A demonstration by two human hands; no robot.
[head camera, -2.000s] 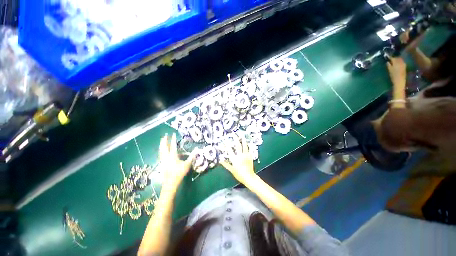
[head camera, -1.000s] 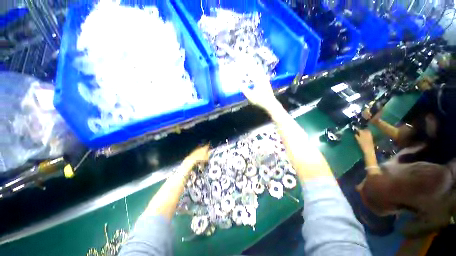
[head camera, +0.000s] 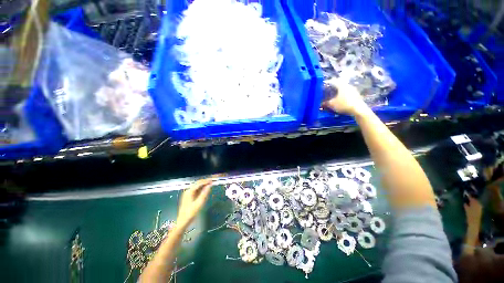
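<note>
My right hand (head camera: 344,98) reaches into the front left corner of a blue bin (head camera: 409,83) that holds whitish-grey covered stator assemblies (head camera: 353,52). Its fingers are at the parts, but whether they grip one cannot be told. My left hand (head camera: 194,200) is over the green bench near the metal edge strip, left of a large heap of covered stator assemblies (head camera: 284,237) with thin lead wires. Its fingers are close together and I cannot tell if they hold anything. A small pile of coppery wound stators (head camera: 145,243) lies left of my left forearm, partly hidden by it.
Another blue bin (head camera: 232,126) full of white plastic rings stands left of my right hand. A clear plastic bag (head camera: 88,94) is further left. Tan sticks (head camera: 76,257) lie at the bench's far left. A neighbouring worker's arm (head camera: 472,224) is at the right edge.
My view has swung to the right and up. My right hand has moved from the heap up to the second bin and remains there. My left hand has moved off the heap to its left.
</note>
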